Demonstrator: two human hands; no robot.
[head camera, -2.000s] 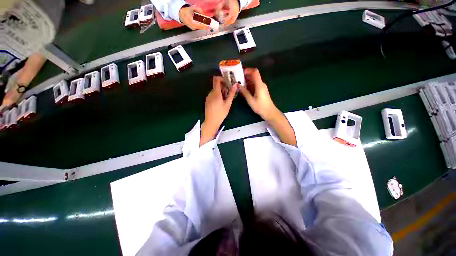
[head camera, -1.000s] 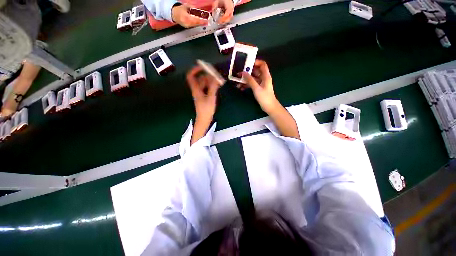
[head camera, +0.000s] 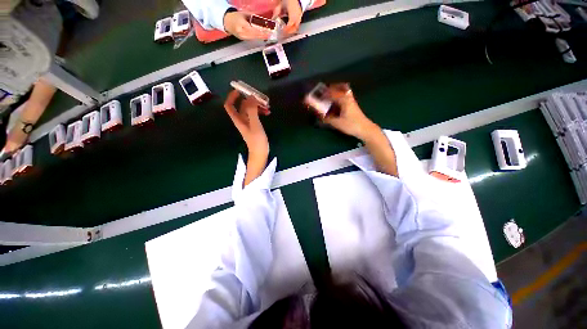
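My left hand (head camera: 250, 122) is over the conveyor belt and pinches a thin pale piece (head camera: 250, 93), seen edge-on and tilted. I cannot tell if it is a cover or a housing. My right hand (head camera: 344, 110) is to the right of it, apart, and holds a white housing (head camera: 318, 99) with a dark window. That housing is blurred and partly covered by my fingers. Both hands are bare, above the dark green belt (head camera: 193, 148).
Several housings (head camera: 163, 97) stand spaced along the belt; one (head camera: 276, 60) is just beyond my hands. A coworker's hands (head camera: 241, 26) hold a housing opposite. Two housings (head camera: 508, 150) lie on the near bench at right, beside stacked housings (head camera: 569, 138). White paper (head camera: 212, 257) lies under my forearms.
My hands have moved apart; the thin piece has gone left in my left hand. The housing in my right hand has turned and is blurred. The belt housings have shifted left.
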